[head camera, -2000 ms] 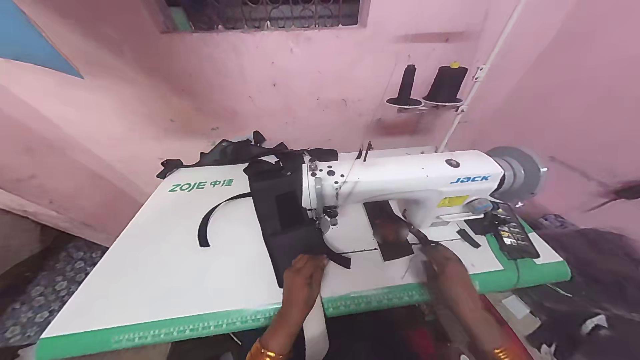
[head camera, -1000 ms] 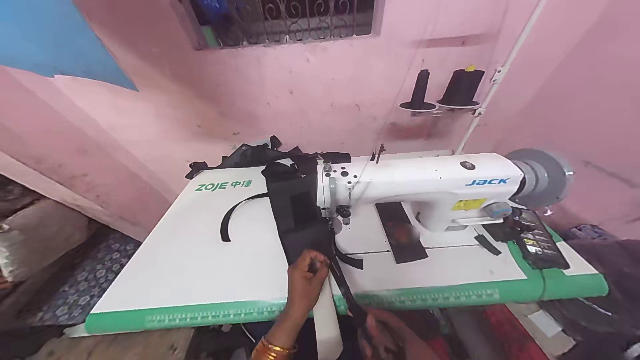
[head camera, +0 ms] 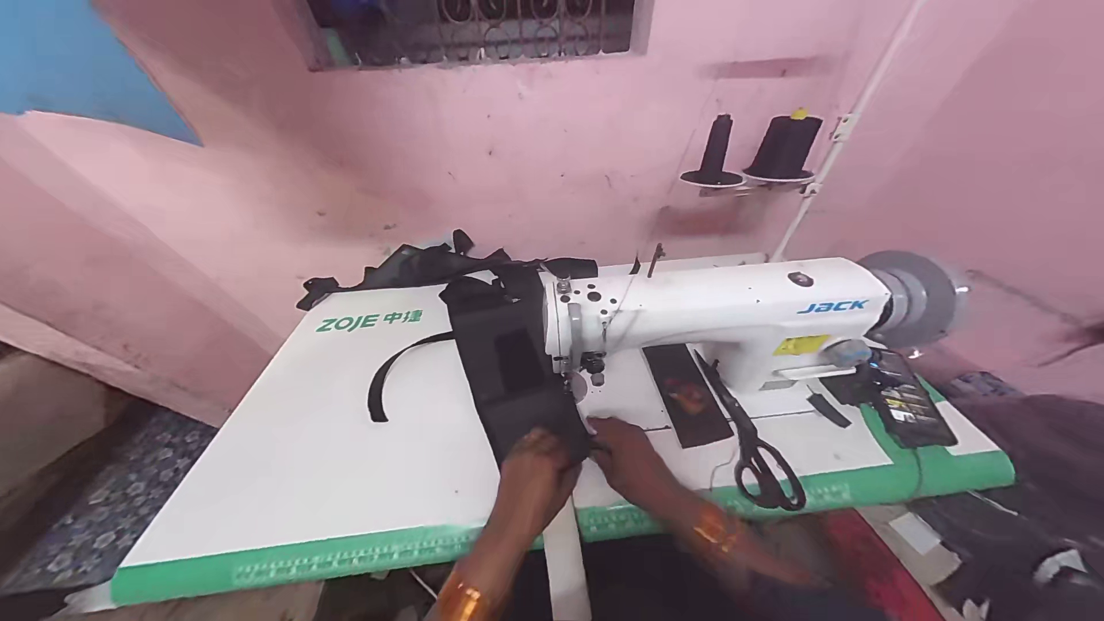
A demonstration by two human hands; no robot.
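A long piece of black fabric (head camera: 509,371) lies at the needle end of a white Jack sewing machine (head camera: 716,302). My left hand (head camera: 536,470) grips its near end, fingers bent over the cloth. My right hand (head camera: 628,457) pinches the near right corner of the same fabric, close beside the left. A narrow black strap (head camera: 388,371) curves out from the fabric's left side. Black-handled scissors (head camera: 759,457) lie right of my right hand, blades toward the machine arm. Between them and the needle end rests a dark rectangular patch (head camera: 686,397) with a reddish mark.
The white table (head camera: 345,466) has a green front edge with a printed scale. Black scraps (head camera: 405,267) are heaped at its back. A phone (head camera: 914,405) lies at the right, near a small black scrap (head camera: 828,410). Two black thread spools (head camera: 783,148) stand by the pink wall.
My right hand has moved up from the table's front edge to the fabric beside my left hand. The scissors now lie on the table at the right.
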